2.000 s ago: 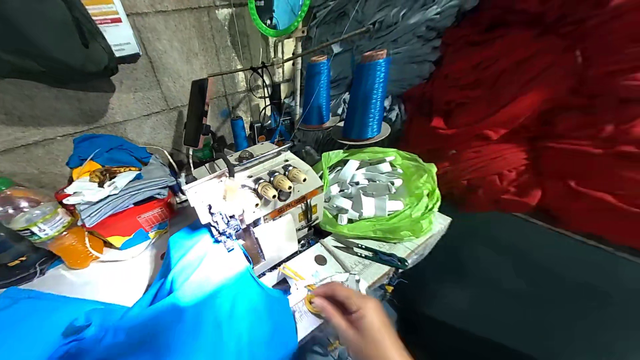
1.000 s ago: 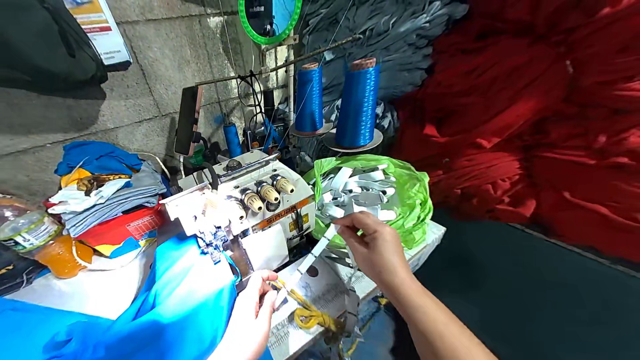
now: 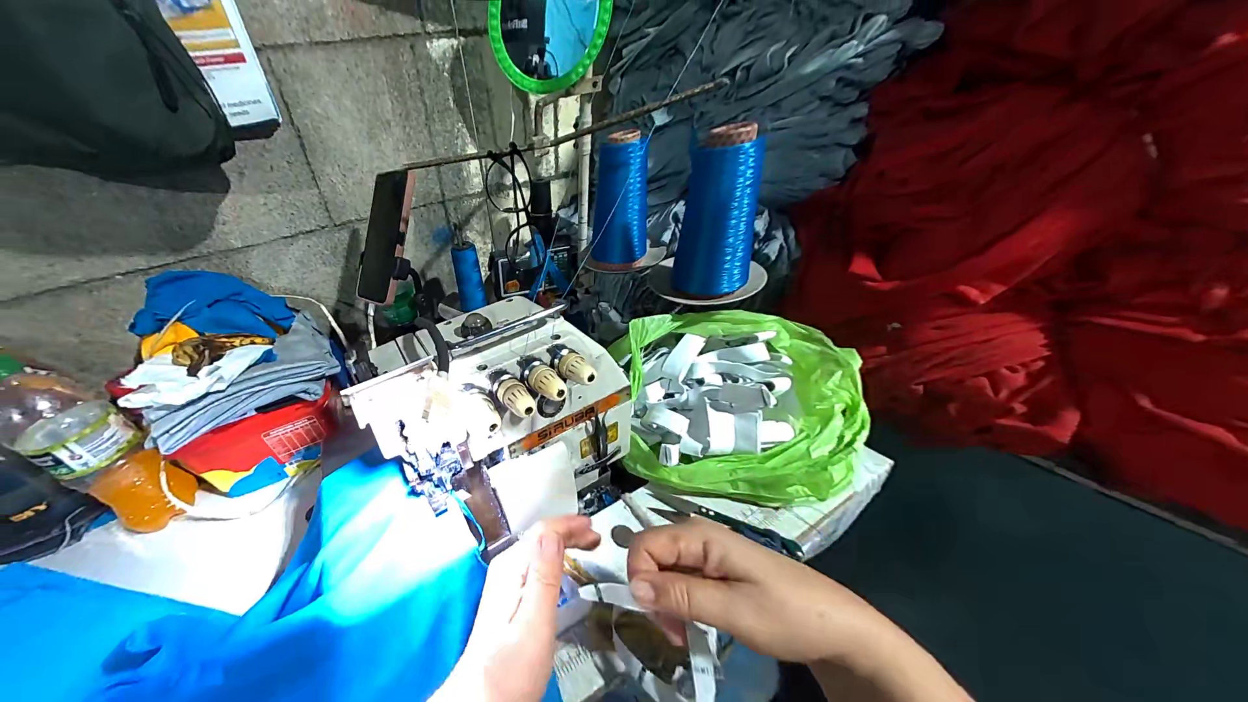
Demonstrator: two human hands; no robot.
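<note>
My right hand point(image 3: 717, 590), fingers pinched on a white elastic strip point(image 3: 701, 663), is in front of the overlock sewing machine point(image 3: 507, 390). Close by on its left, my left hand point(image 3: 526, 604) has its thumb and fingers apart, and I see nothing between them. Bright blue fabric point(image 3: 361, 595) lies left of that hand and runs under the lit needle area of the machine. An open green plastic bag point(image 3: 819, 419) of white and grey elastic pieces point(image 3: 721, 390) sits right of the machine. Scissors point(image 3: 751, 531) lie in front of the bag, partly behind my right hand.
Blue thread cones point(image 3: 720, 214) stand behind the machine, beside a phone point(image 3: 386, 234) on a holder. At left are folded cloths point(image 3: 229, 366) in a red container point(image 3: 263, 434) and a bottle with orange liquid point(image 3: 141, 487). Red fabric point(image 3: 1024, 244) is heaped at right.
My right hand has moved from the green bag's edge down to near my left hand. Two seconds ago only my right hand was in view, over the table by the machine.
</note>
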